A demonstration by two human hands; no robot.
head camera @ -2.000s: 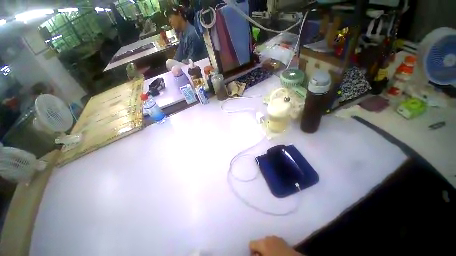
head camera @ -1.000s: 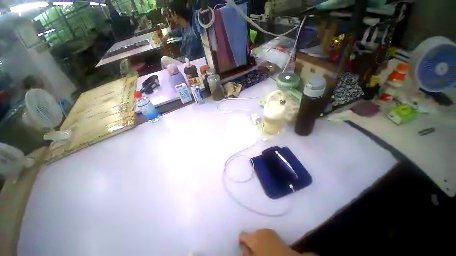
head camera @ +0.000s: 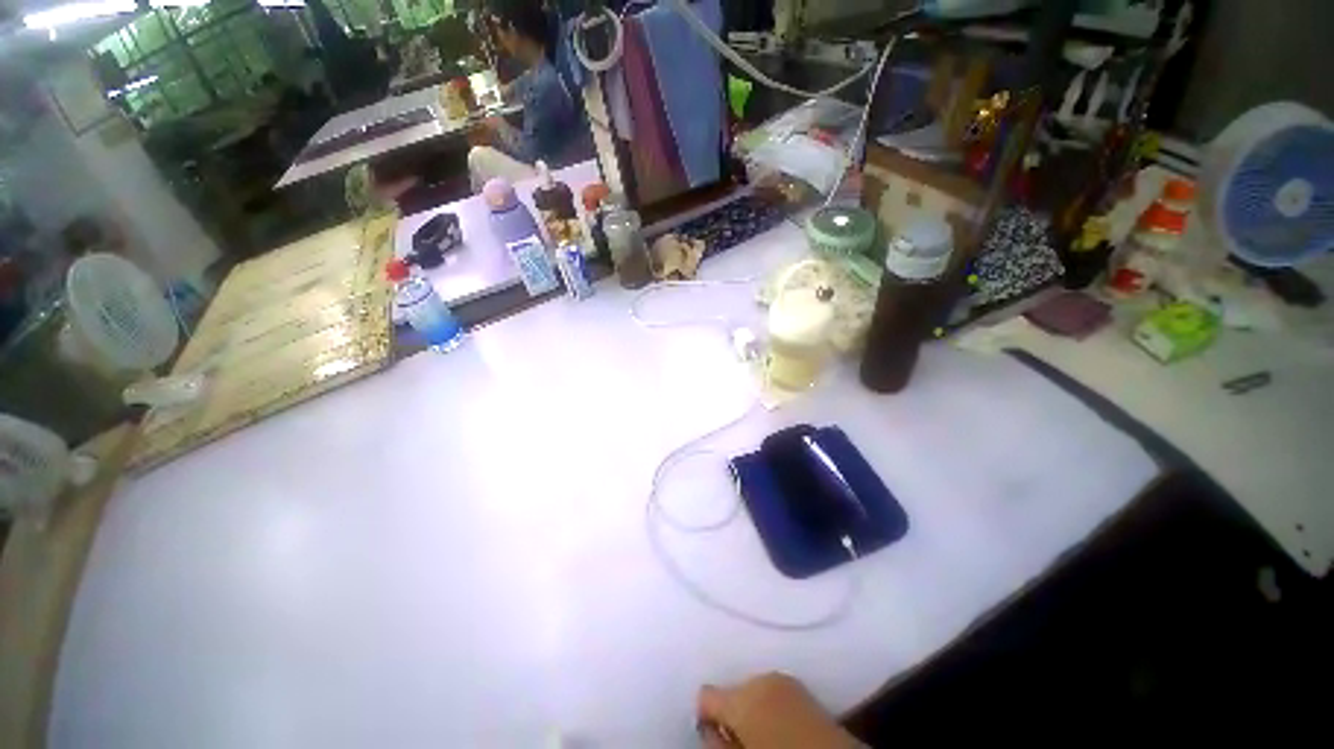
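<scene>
The large white glossy table top (head camera: 337, 556) fills the lower view. My right hand (head camera: 775, 714) rests at its near edge, at the bottom of the frame, cut off by the edge. Its fingers look curled, and I cannot tell whether it holds anything. My left hand is not in view. A small white scrap (head camera: 574, 742) lies at the bottom edge, left of my right hand. A dark blue pad (head camera: 802, 534) lies beyond my right hand with a black device (head camera: 822, 476) on it. A white cable (head camera: 676, 563) loops left of the pad and plugs in at the device's near end.
Behind the pad stand a cream jug-shaped item (head camera: 800, 334), a dark thermos (head camera: 895, 315) and a green-lidded container (head camera: 841, 234). A clear-blue bottle (head camera: 427, 313) stands far left beside a patterned board (head camera: 278, 322). White fans (head camera: 120, 310) stand left, a blue-and-white fan (head camera: 1287, 193) right. A seated person (head camera: 539, 103) is beyond.
Since two seconds ago the view has shifted slightly, so the table things sit a little further left. My right hand shows slightly more and remains at the near edge. The pad and device appear unmoved.
</scene>
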